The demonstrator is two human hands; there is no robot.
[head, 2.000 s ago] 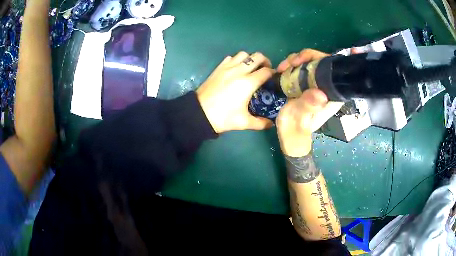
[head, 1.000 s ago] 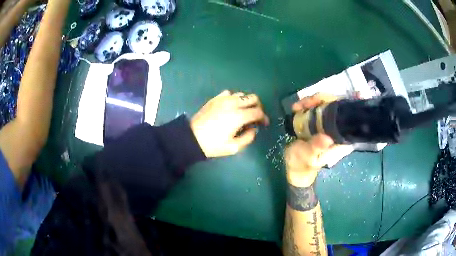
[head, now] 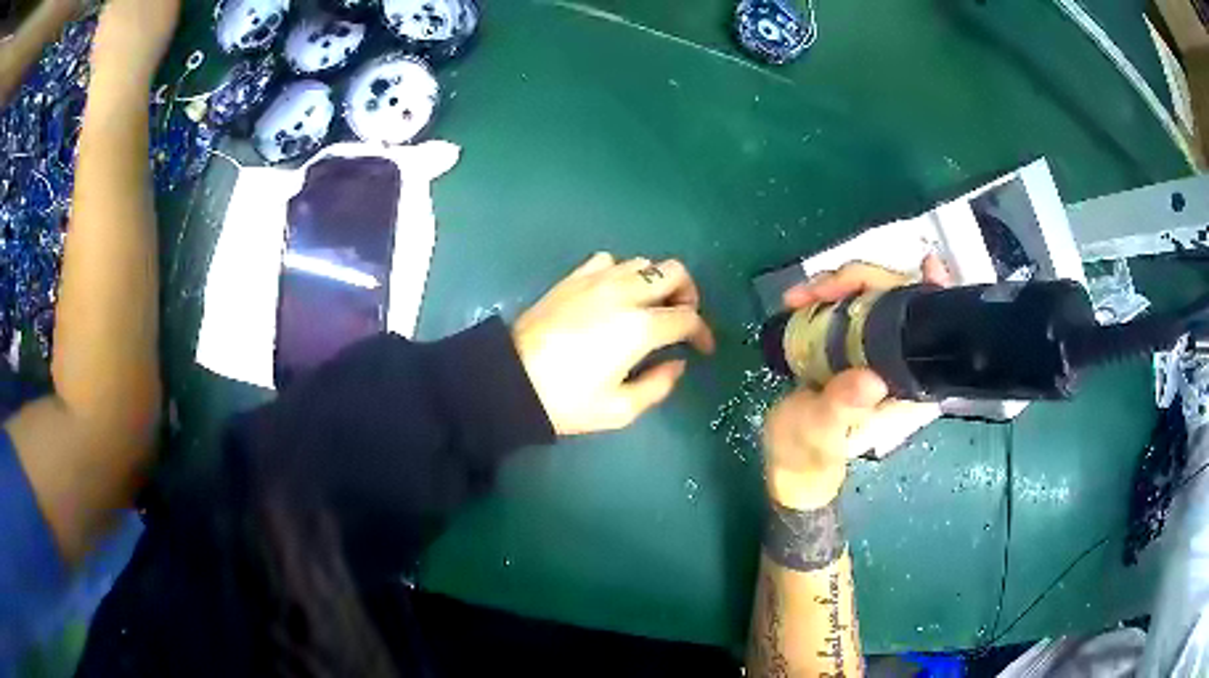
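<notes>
My right hand (head: 829, 421) grips a thick black electric screwdriver (head: 988, 340) by its tan band, lying nearly level with its tip pointing left. My left hand (head: 610, 347) is just left of the tip, not touching it. Its fingers are curled, with a dark gap between fingers and thumb; I see no round unit in it. A blue-faced round unit (head: 772, 27) lies at the far edge of the view. The white-grey screw feeder (head: 1054, 219) is partly hidden behind my right hand and the driver.
White-faced round units (head: 391, 99) cluster at the upper left, above a dark phone (head: 338, 265) on a white sheet (head: 236, 285). Another person's bare arm (head: 100, 252) is at the left, by a blue-black heap (head: 40, 172). Tiny specks (head: 749, 413) lie near the driver tip. A grey metal arm (head: 1140, 216) is at right.
The round unit is no longer at my left hand. My left hand has moved left, away from the driver tip. A blue-faced unit has come into view at the far edge and shifted right.
</notes>
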